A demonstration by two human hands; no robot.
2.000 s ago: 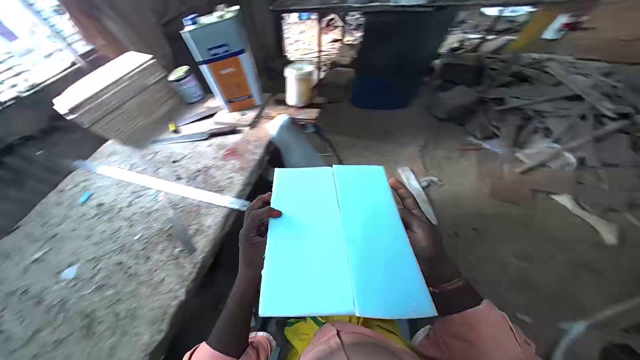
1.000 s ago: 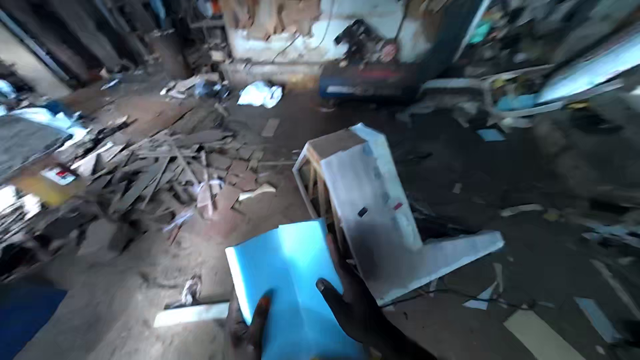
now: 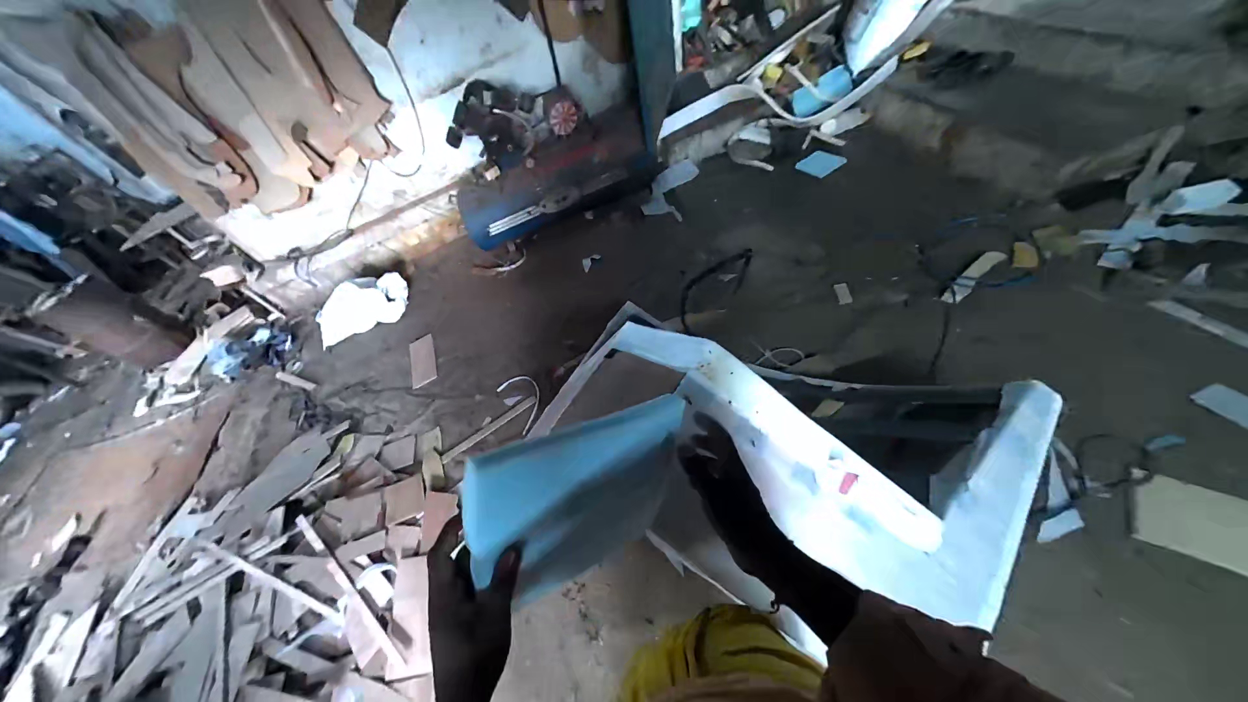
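My left hand (image 3: 473,609) grips the lower left edge of a light blue foam sheet (image 3: 575,487), its thumb on the near face. The sheet is tilted, and its far right corner meets a frame covered in white foam (image 3: 829,468). My right hand (image 3: 726,478) is at the sheet's right edge, beside the frame; whether its fingers hold the sheet or only touch it cannot be told. The angled frame stands on the floor in front of me and bears a small red mark. Part of its open inside shows dark.
Wood and board scraps (image 3: 361,546) are heaped at the lower left. A blue air compressor (image 3: 556,185) stands by the wall, with brown templates (image 3: 273,97) hanging left of it. A white bag (image 3: 361,307), cables and a pale board (image 3: 1189,522) lie on the floor.
The view has swung from the workbench to the floor and frame. The blue sheet, earlier held up facing me in both hands, is now tilted against the white frame.
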